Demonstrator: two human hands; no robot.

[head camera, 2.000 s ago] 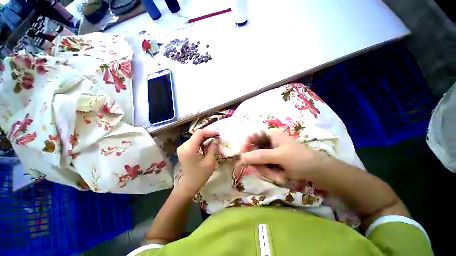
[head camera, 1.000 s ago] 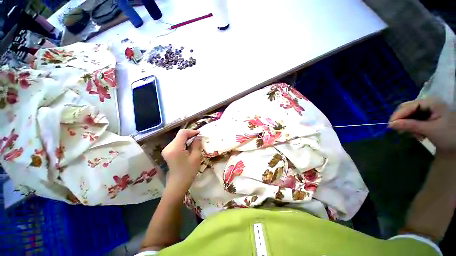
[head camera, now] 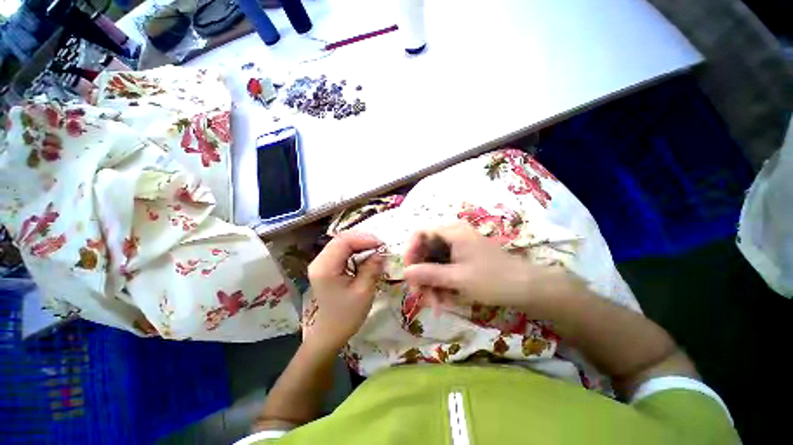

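Observation:
The cream garment [head camera: 556, 209] with red-pink flowers and olive-brown leaves lies bunched on my lap. My left hand [head camera: 345, 276] is closed on a narrow folded edge of it, pinched between thumb and forefinger. My right hand [head camera: 461, 268] is close beside it on the right, slightly blurred, with its thumb and fingertips near the edge held by my left hand. A needle is too small to make out, and I cannot tell what the right fingertips hold.
A white table [head camera: 522, 69] bears a phone [head camera: 280, 174], a pile of small dark buttons [head camera: 329, 97], a red stick [head camera: 363, 37], a white cylinder [head camera: 414, 26] and dark blue cylinders [head camera: 258, 21]. Another floral garment [head camera: 156, 209] hangs over its left edge. Blue crates [head camera: 113, 382] stand below.
One second ago my right hand was far out to the right, pulling a pale thread taut. It is now back beside my left hand, which still pinches the garment.

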